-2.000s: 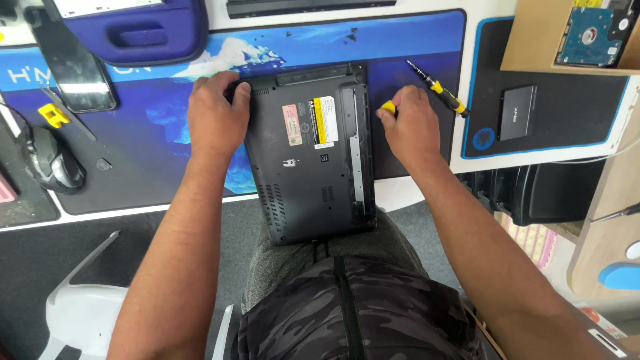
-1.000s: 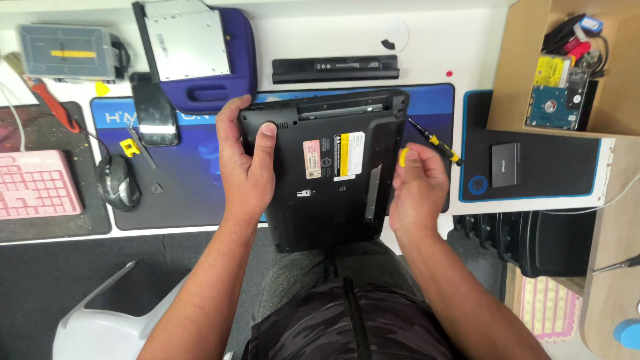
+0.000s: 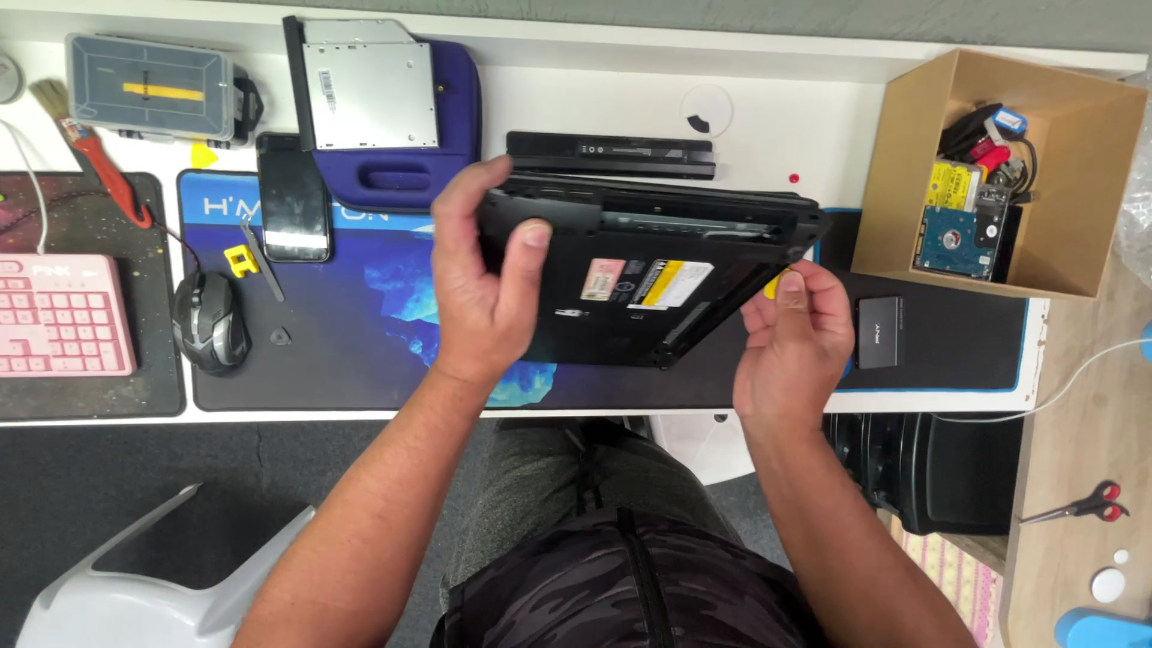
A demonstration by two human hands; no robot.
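A black laptop (image 3: 585, 315) is tilted up over the desk mat, its underside with several stickers facing me and its open battery bay along the far edge. My left hand (image 3: 490, 270) grips its far left corner, thumb on the underside, fingers behind. Between the thumb and fingers of my right hand (image 3: 796, 333) is a small yellow pick (image 3: 776, 284), held at the laptop's right edge; whether its tip is in the seam I cannot tell. Beyond the laptop lies a black laptop battery (image 3: 612, 155). An optical drive (image 3: 371, 94) rests on a blue case (image 3: 396, 180).
At the right back stands a cardboard box (image 3: 886, 180) holding a hard drive (image 3: 958, 241) and cables. A small black SSD (image 3: 879, 332) lies on the right mat. Left are a phone (image 3: 295, 198), tweezers (image 3: 263, 261), a mouse (image 3: 209, 322), a brush (image 3: 108, 171) and a pink keyboard (image 3: 63, 315).
The laptop, flatter and over my lap two seconds ago, has been raised and tilted farther over the desk. My left hand still holds its far left corner; my right hand stays at the right edge with the pick.
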